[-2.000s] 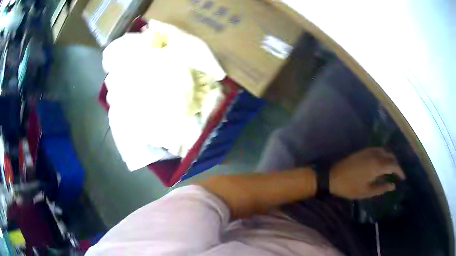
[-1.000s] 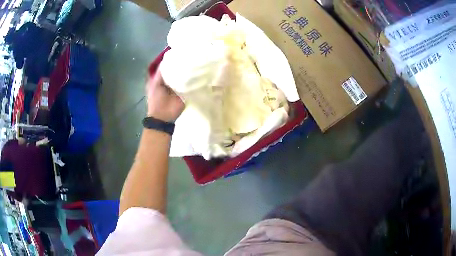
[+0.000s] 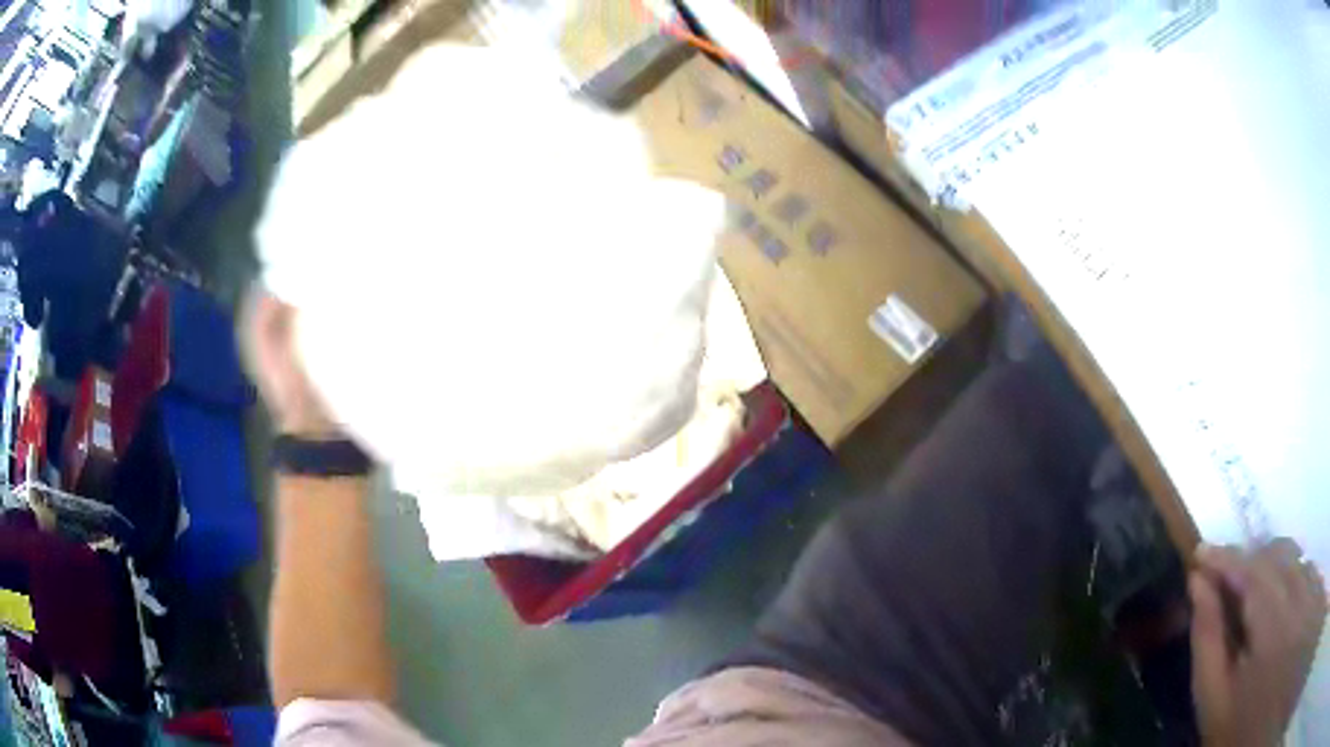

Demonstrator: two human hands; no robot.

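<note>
A bunched cream garment (image 3: 496,277), overexposed to near white, is raised above the bin. My left hand (image 3: 277,350), blurred and with a dark band on the wrist, grips its left side; my fingers are mostly hidden by the cloth. More cream cloth (image 3: 642,504) lies in the red and blue bin (image 3: 642,562) below. My right hand (image 3: 1257,635) is at the table edge at the lower right, with fingers bent and partly cut off by the frame; whether it holds something cannot be told.
A brown carton (image 3: 817,277) with Chinese print stands behind the bin. The white table (image 3: 1152,292), with printed sheets or markings, curves along the right. My legs are below its edge. Blue and red bins (image 3: 212,467) and dark cloth stand at the far left.
My left hand moved from under the table to the bin, then took hold of the cream garment and raised it up and left. My right hand has come into view at the table edge.
</note>
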